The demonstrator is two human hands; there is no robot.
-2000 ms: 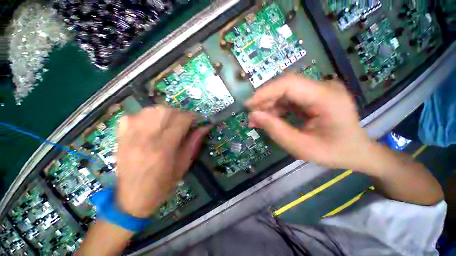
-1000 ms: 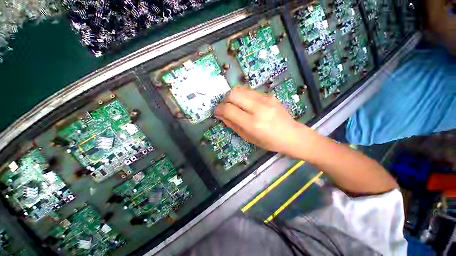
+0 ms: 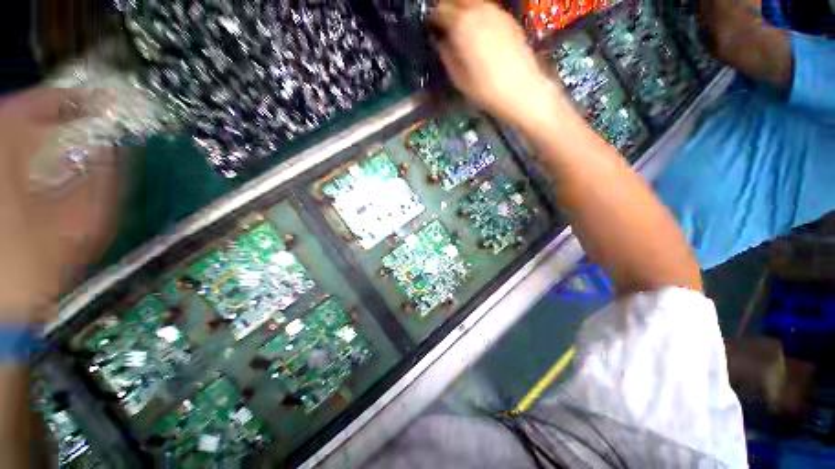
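My left hand (image 3: 59,211) is large and blurred at the left edge, over the pale component heap (image 3: 119,101); its fingers are too blurred to tell what they hold. A blue band (image 3: 18,341) is on its wrist. My right hand (image 3: 481,55) reaches to the top centre, beyond the rail, at a dark heap right of the black-and-silver component heap (image 3: 265,73); its fingertips are unclear. Green circuit boards (image 3: 247,279) lie in grey-green carriers (image 3: 325,279) in front of me, one of them glaring white (image 3: 375,201).
A pale metal rail (image 3: 247,201) runs between carriers and green bench; another rail (image 3: 430,371) runs along the near side. An orange-red heap (image 3: 563,14) is at the top right. Another person's blue sleeve (image 3: 751,156) and arm are at the right, near the carriers.
My right hand has moved from the boards up to the heaps beyond the rail. My left hand, out of view one second ago, is now at the left edge. The view has shifted.
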